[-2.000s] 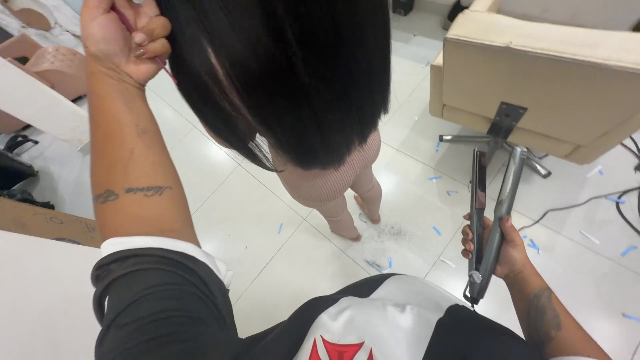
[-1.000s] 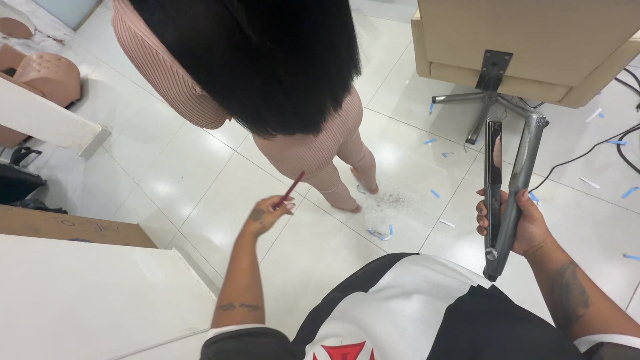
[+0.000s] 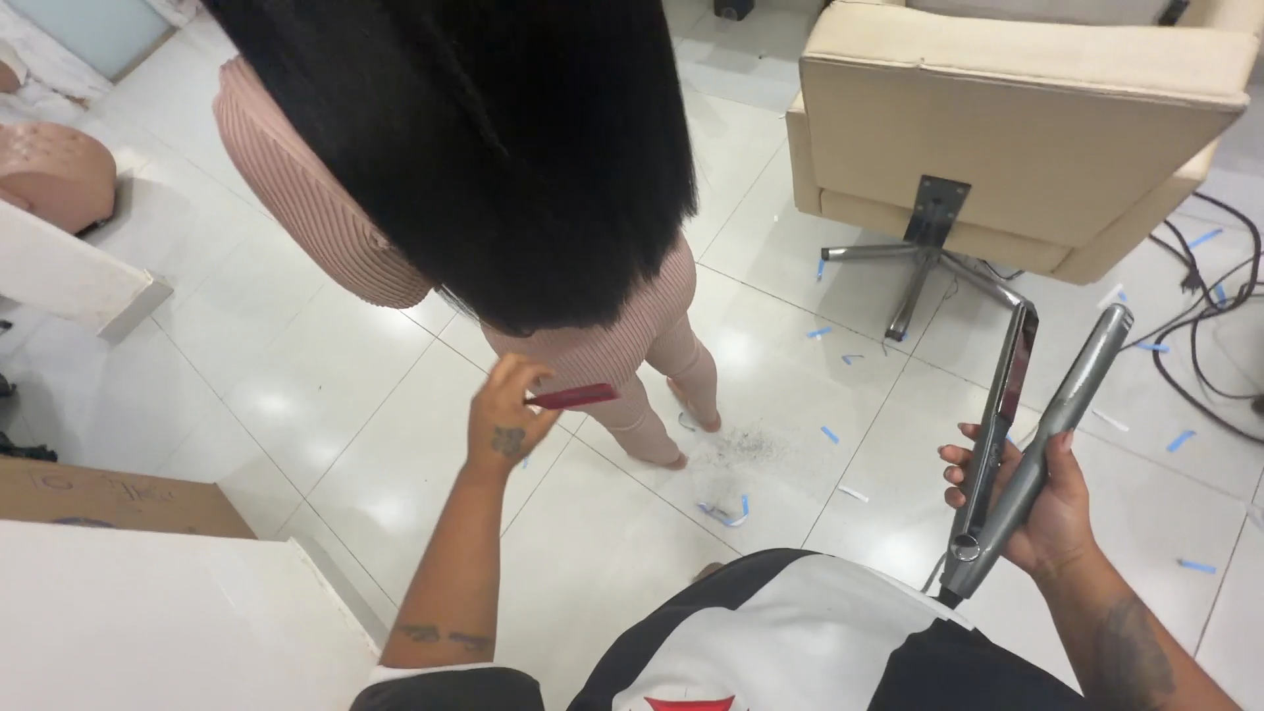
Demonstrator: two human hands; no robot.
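Observation:
Long, straight black hair hangs down the back of a standing person in a pink ribbed outfit. Just below the hair ends, my left hand holds a dark red comb between its fingers, apart from the hair. On the right, my right hand grips a grey hair straightener by its handles. The straightener's two arms are spread apart, plates pointing up and away from me, with no hair between them.
A cream salon chair on a metal star base stands at the upper right. Black cables lie on the tiled floor beside it. Blue and white strips and hair clippings are scattered about. A white counter and cardboard box are at the lower left.
My left hand, up by the top of the hair two seconds ago, came down with the comb and now is a little nearer the hair ends. My right hand keeps hold of the straightener.

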